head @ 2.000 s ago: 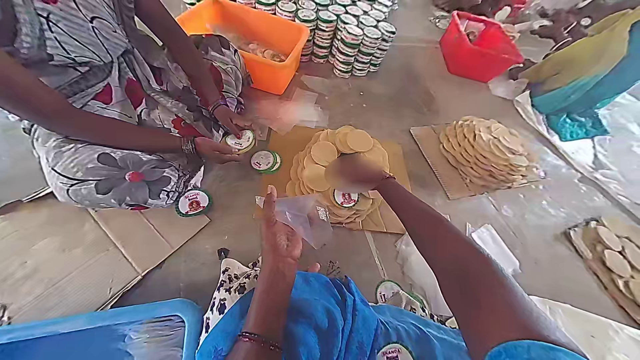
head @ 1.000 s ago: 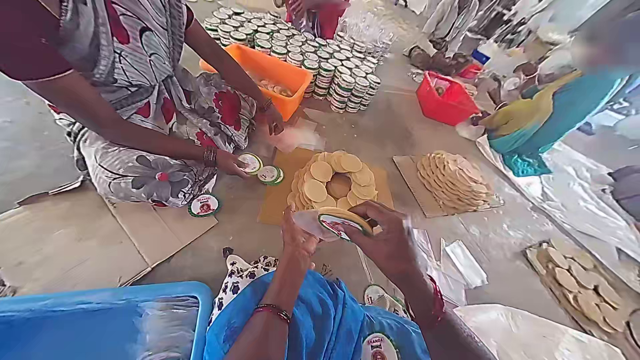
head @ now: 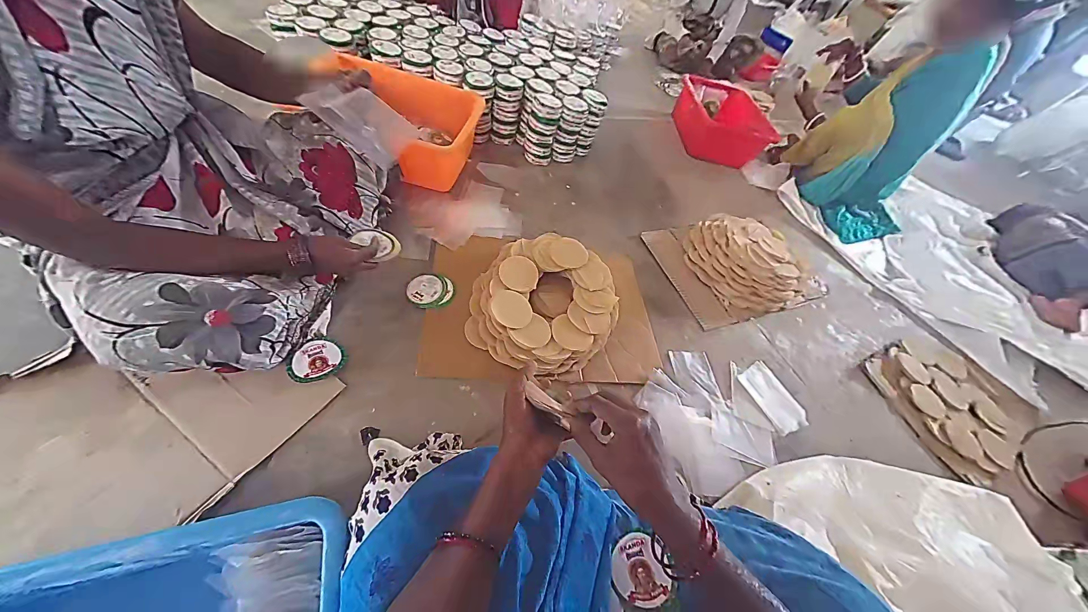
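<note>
My left hand (head: pixel 529 425) holds a small stack of thin round discs in a clear plastic packet (head: pixel 548 401), just in front of the near edge of a cardboard sheet (head: pixel 442 340). My right hand (head: pixel 619 438) pinches the packet's right end. On the cardboard stands a ring-shaped heap of pale round discs (head: pixel 512 308) with an open middle. Right of my hands lie flat clear plastic bags (head: pixel 722 416). A round printed label (head: pixel 642 569) rests on my blue clothing.
A co-worker's hand (head: pixel 340 255) at left holds a packed disc stack near another packed stack (head: pixel 429 291). Beyond are an orange tub (head: pixel 442 166), stacked packs (head: pixel 544 119) and a red tub (head: pixel 722 127). A second disc heap (head: pixel 739 259) stands right; a blue tub (head: pixel 323 510) is near left.
My right hand has come back from the disc heap to my left hand. The packet with its round label, earlier seen face-up, is now tilted edge-on. The co-worker's far hand has lifted clear plastic by the orange tub.
</note>
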